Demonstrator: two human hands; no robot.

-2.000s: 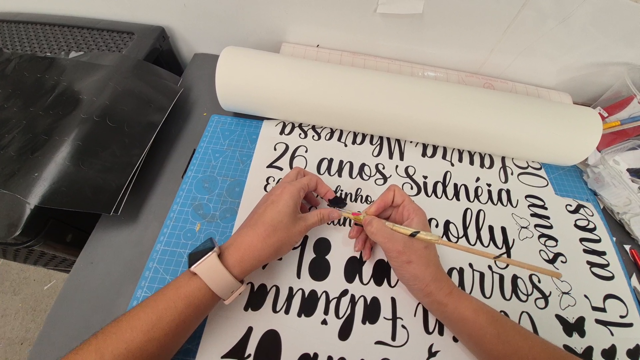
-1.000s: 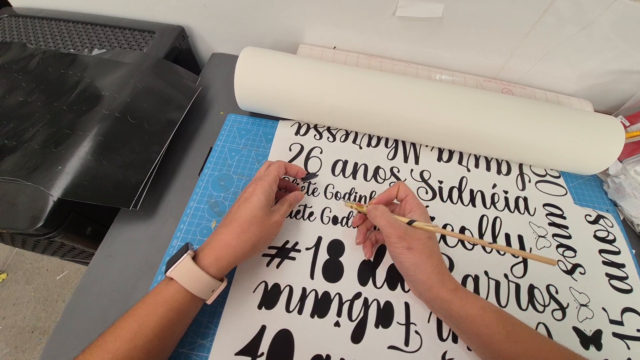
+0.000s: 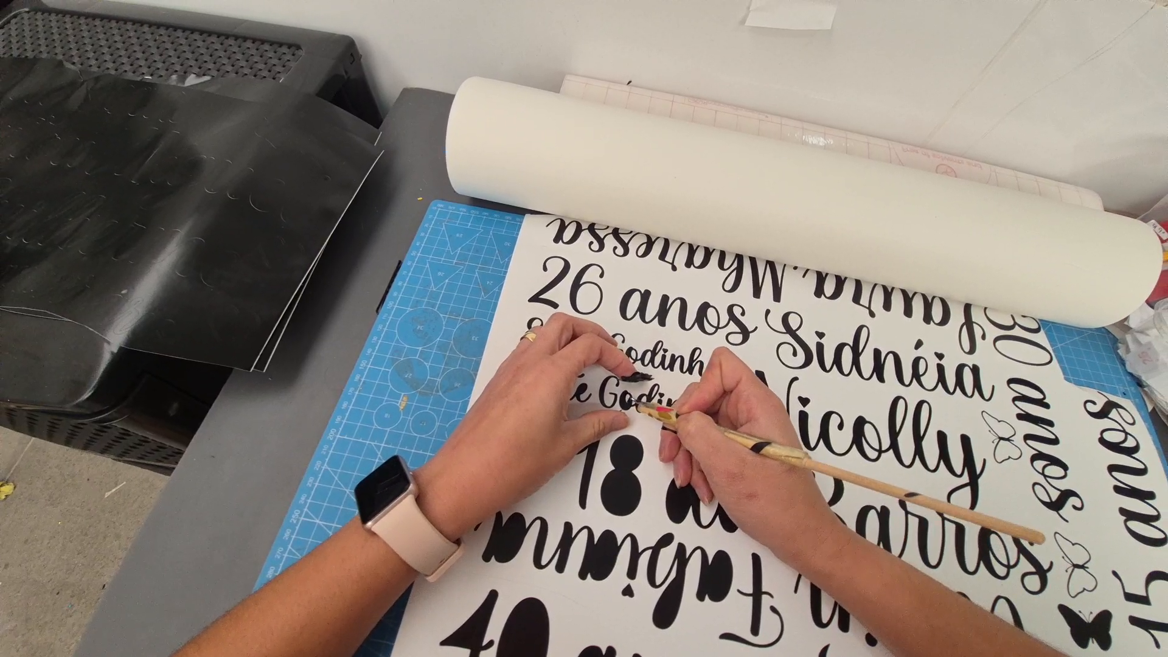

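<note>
A white vinyl sheet (image 3: 566, 557) with black cut lettering and butterfly shapes lies under both hands. My right hand (image 3: 739, 438) grips a thin wooden-handled tool (image 3: 922, 499) like a pencil, its taped tip pointing left at a line of small lettering. Just left of that tip is my left hand (image 3: 557, 392), its thumb and index finger apart. A small clump of black vinyl scraps (image 3: 639, 376) clings to the index fingertip. A watch with a pale band is on the left wrist. Whether the tool's tip touches the sheet cannot be told.
A thick white roll (image 3: 794, 196) lies across the sheet's far end, before a gridded backing roll (image 3: 912, 151). Beneath the sheet is a blue cutting mat (image 3: 438, 310) on a grey table (image 3: 219, 511). Black vinyl sheets (image 3: 182, 210) rest on a dark woven-pattern plastic piece (image 3: 164, 41) at left.
The left thumb and index finger, close to the tool's tip two seconds ago, moved away from it, and the hand is now nearer the tip again. The right hand keeps its hold on the tool.
</note>
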